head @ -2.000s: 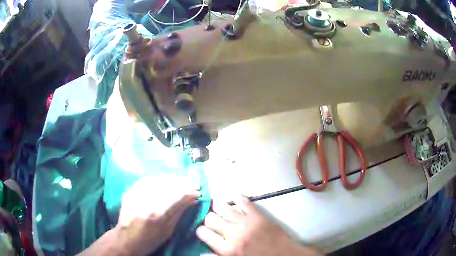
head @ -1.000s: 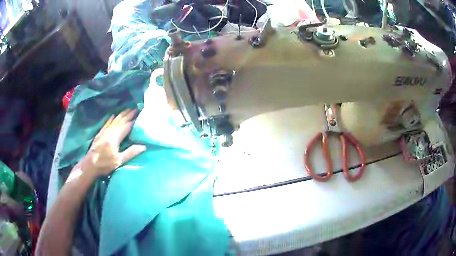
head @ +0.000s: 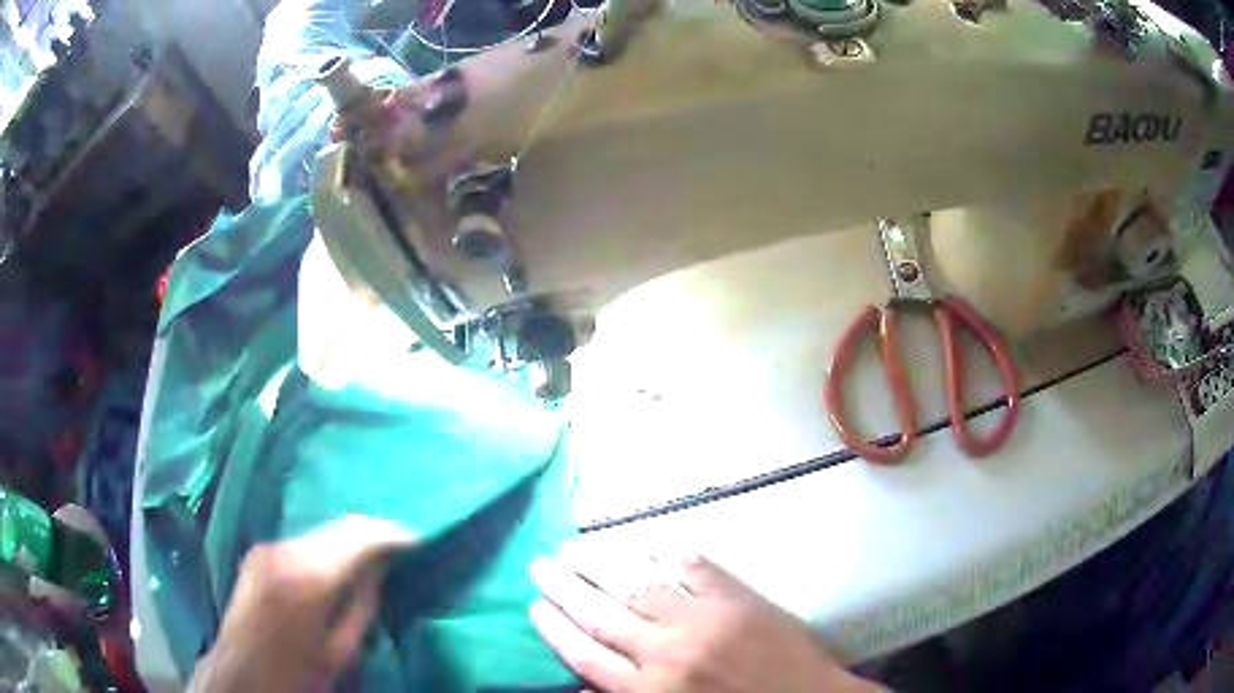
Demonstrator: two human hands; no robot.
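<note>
The teal-green garment piece (head: 420, 454) lies on the left of the machine table, and its right edge runs up to the presser foot and needle area (head: 541, 359) of the cream sewing machine (head: 758, 163). My left hand (head: 305, 596), slightly blurred, holds a fold of the cloth between thumb and fingers at the lower left. My right hand (head: 663, 623) lies palm down at the table's front, its fingertips on the cloth's right edge. Its fingers are slightly apart and grip nothing visible.
Scissors with red-orange handles (head: 900, 386) lie under the machine arm. A small tray with metal bits (head: 1161, 325) and a patterned label (head: 1211, 393) are at the table's right end. A shiny green bottle (head: 27, 535) is at the left, and pale blue cloth (head: 291, 95) is behind the machine.
My left hand has come from the cloth's far left towards the front and now holds a fold. My right hand, out of view one second ago, is back at the cloth's right edge.
</note>
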